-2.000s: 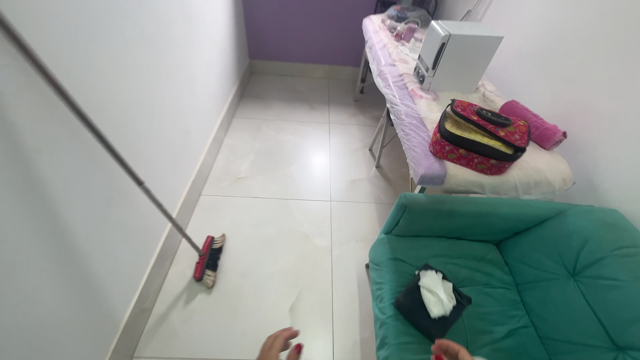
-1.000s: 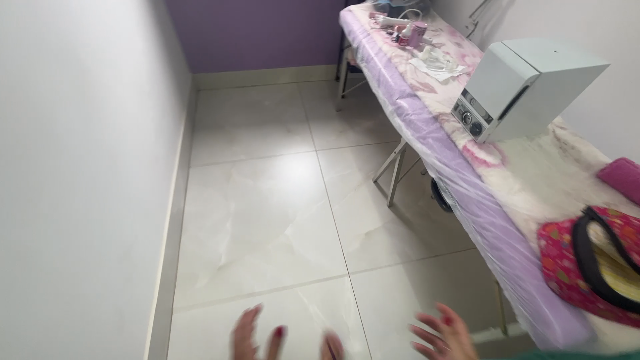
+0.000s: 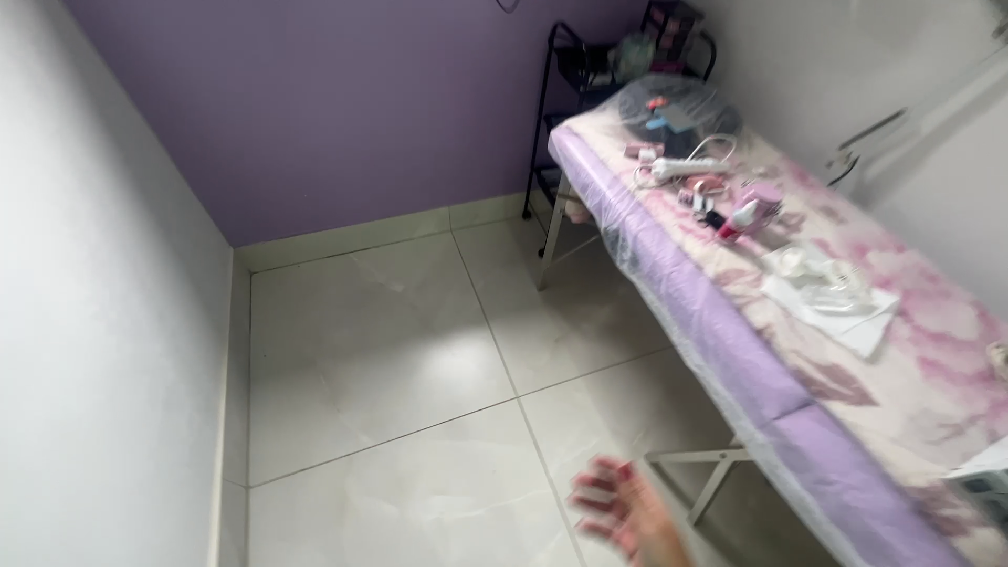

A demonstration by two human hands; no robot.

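Observation:
Only one hand shows, my right hand (image 3: 622, 508), low in the head view and somewhat blurred. Its fingers are apart with nothing in them, over the floor tiles, left of a folding bed (image 3: 693, 315) with a lilac side under clear plastic. My left hand is out of view. On the bed's pink floral blanket lie a white power strip (image 3: 689, 167) with a cable, a pink container (image 3: 760, 203) and a clear plastic wrapper (image 3: 843, 291) on white paper (image 3: 866, 327). A plastic-covered dark object (image 3: 681, 110) rests at the far end.
A black wheeled trolley (image 3: 543, 134) stands behind the bed's far end, by the purple wall (image 3: 339, 102). The bed's metal legs (image 3: 713, 488) reach the tiled floor on the right. A white wall (image 3: 102, 315) rises at the left. Part of a white appliance (image 3: 984, 480) shows at the right edge.
The view has moved forward along the bed; the green sofa and the broom seen two seconds ago are out of view. My left hand, visible one second ago, has left the view.

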